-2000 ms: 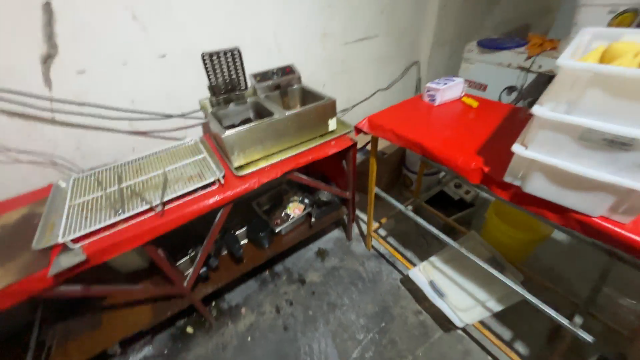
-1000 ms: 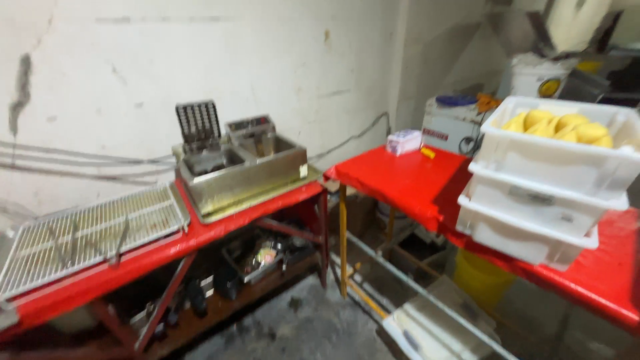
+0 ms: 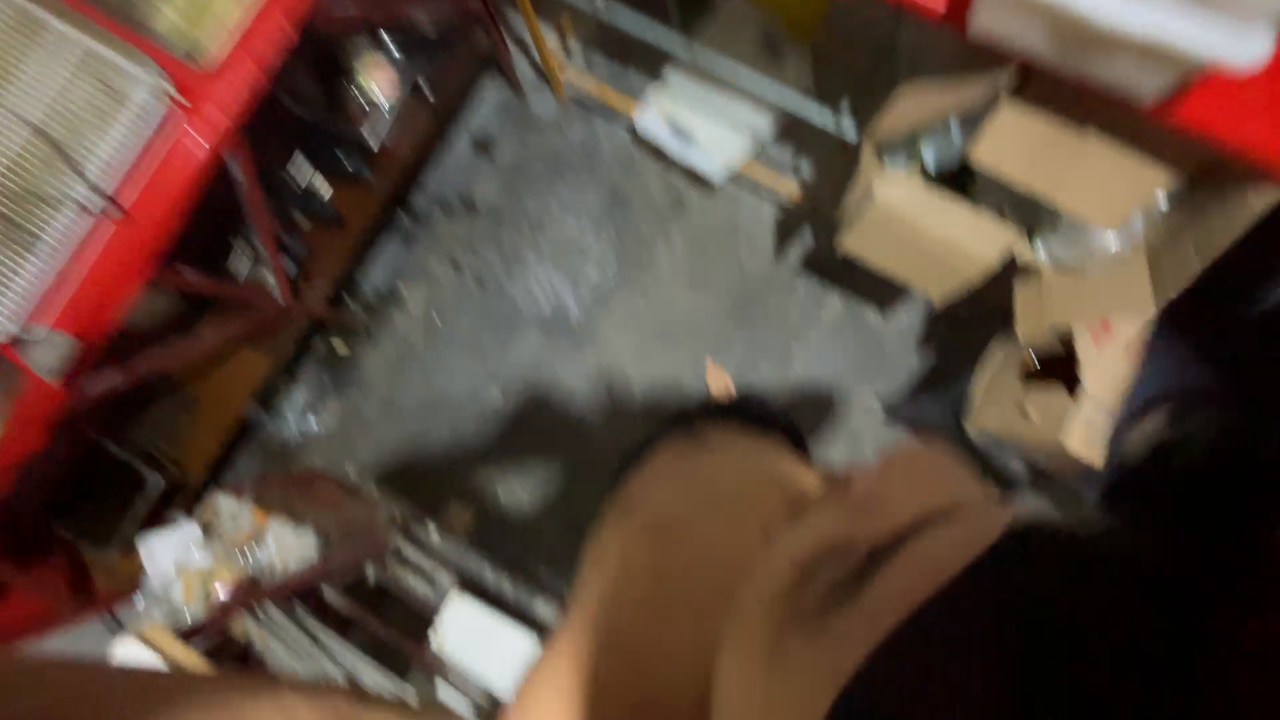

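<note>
The view is strongly blurred. Bare skin, seemingly of my legs (image 3: 690, 560), fills the lower middle, beside black cloth at the right. A small skin-coloured tip (image 3: 718, 378), perhaps a toe, shows over a dark curved edge against the grey floor. Another strip of bare skin (image 3: 200, 690), possibly my left forearm, crosses the bottom left corner. Neither my left hand nor my right hand can be made out, and no held thing is visible.
A red-covered table (image 3: 190, 150) with a white wire rack (image 3: 70, 140) stands at the left. Open cardboard boxes (image 3: 930, 235) lie at the right under another red-topped table (image 3: 1225, 115). A white board-like thing (image 3: 700, 125) lies near a metal bar (image 3: 720, 70). Scraps (image 3: 225, 550) lie lower left.
The view has swung down to the floor. The fryer and the yellow items in the stacked white bins have left the view; cardboard boxes and bare skin have come into it.
</note>
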